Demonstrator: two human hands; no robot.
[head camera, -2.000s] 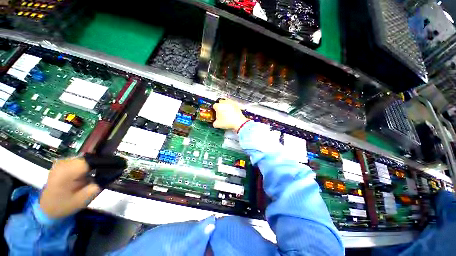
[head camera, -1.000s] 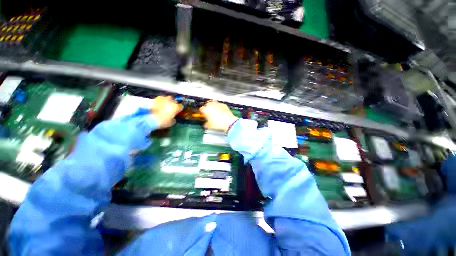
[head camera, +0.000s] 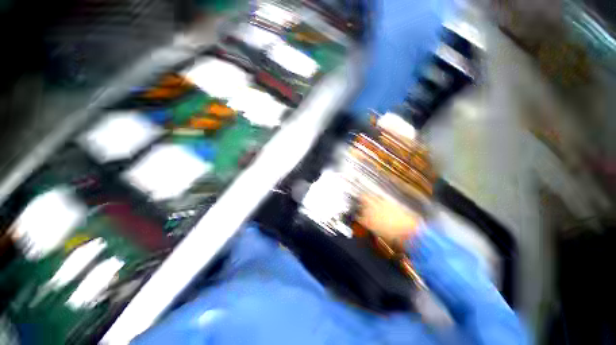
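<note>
The view is strongly blurred. My right hand (head camera: 388, 219) is over a clear shiny tray (head camera: 327, 199) with rows of orange-wound parts (head camera: 398, 162), low beside me. The fingers reach to the tray; whether they hold a part cannot be told. My left hand is not in view. Green circuit boards (head camera: 233, 145) with white blocks and orange parts lie in the line to the left of the tray.
A long silvery-white rail (head camera: 229, 215) runs diagonally between the boards and the tray. Another person's blue sleeve (head camera: 402, 50) is at the top, close behind the tray. A dark frame (head camera: 473, 212) surrounds the tray area.
The view has swung right and down to the tray. My right hand has left the board and is now at the tray. My left hand has gone out of view.
</note>
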